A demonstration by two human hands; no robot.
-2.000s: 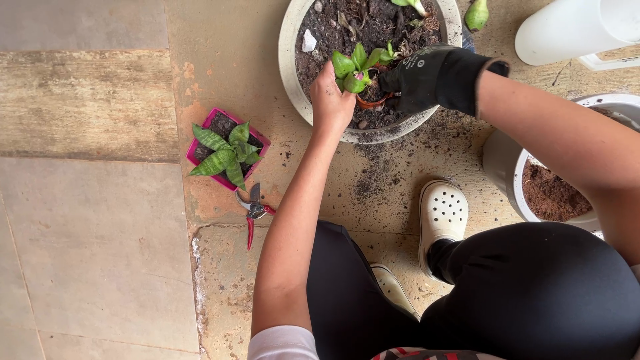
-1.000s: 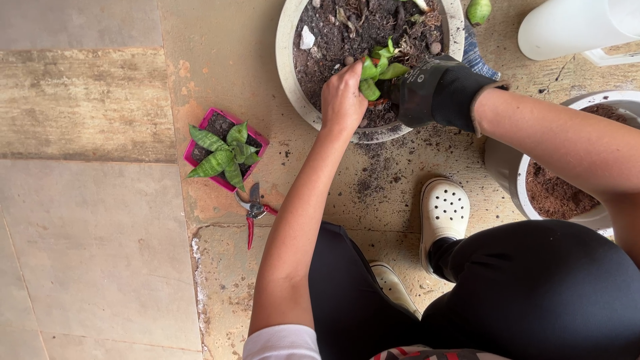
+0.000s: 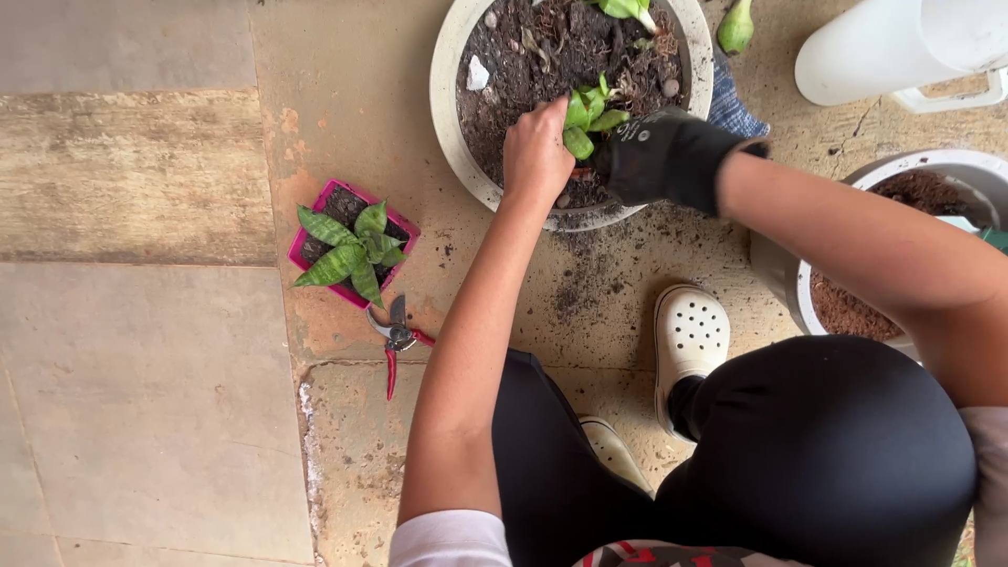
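Observation:
My bare left hand (image 3: 539, 153) is closed at the left side of a small green leafy plant (image 3: 587, 118) in a wide round planter (image 3: 446, 118) of dark soil; its fingertips are hidden behind the hand. Close on the plant's right is my right hand (image 3: 657, 153) in a black glove, low over the soil near the planter's near rim, fingers down and mostly out of sight. A bit of reddish-brown material (image 3: 581, 172) shows between the hands under the leaves. Another green cutting (image 3: 628, 11) lies at the planter's far side, and a white stone (image 3: 477, 73) rests on the soil.
A pink square pot (image 3: 332, 191) with a snake plant stands at left, beside red-handled pruning shears (image 3: 400, 337). At right are a white jug (image 3: 862, 55) and a grey pot (image 3: 803, 291) of brown soil. A blue knit fabric (image 3: 734, 98) and a green plant piece (image 3: 735, 27) lie by the planter.
My left hand has moved right and its fingers have gone lower around the plant, which leans more to the right than before. My gloved hand stays beside it.

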